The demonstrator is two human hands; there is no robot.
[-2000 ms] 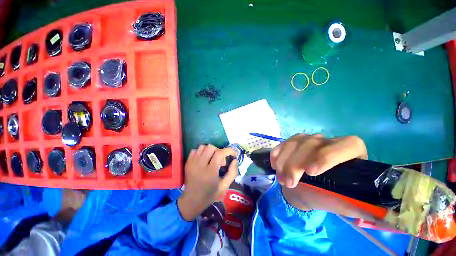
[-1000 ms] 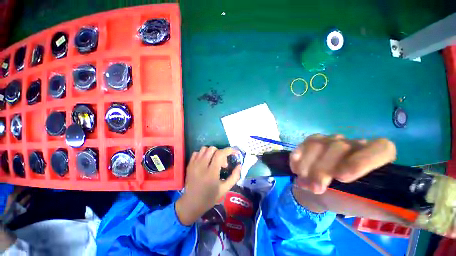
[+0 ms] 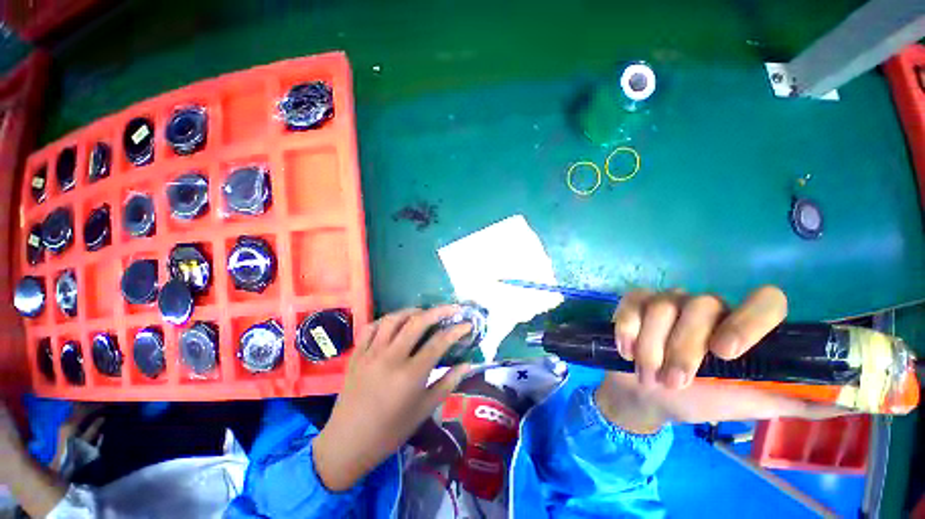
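Observation:
My left hand (image 3: 390, 380) holds a dark and silvery watch case (image 3: 464, 326) between thumb and fingers at the bench's near edge. My right hand (image 3: 690, 340) is wrapped around a long black and orange electric screwdriver (image 3: 801, 355). Its tip points left towards the case, with a gap between them. A white paper sheet (image 3: 492, 258) lies just beyond, with a thin blue stick (image 3: 568, 291) across it. The underside of the case is hidden by my fingers.
A red-orange foam tray (image 3: 330, 375) with round dark units stands at left. Tiny black specks (image 3: 417, 213), two yellow rings (image 3: 623, 164), a green bottle (image 3: 609, 117), a small round part (image 3: 806, 218) and a metal post (image 3: 862, 46) are on the green bench. Another person's hand (image 3: 86, 431) shows lower left.
The screwdriver has pulled back to the right and lies more level, its tip now apart from the case. My left fingers have shifted over the case. The view has moved, showing more of the tray.

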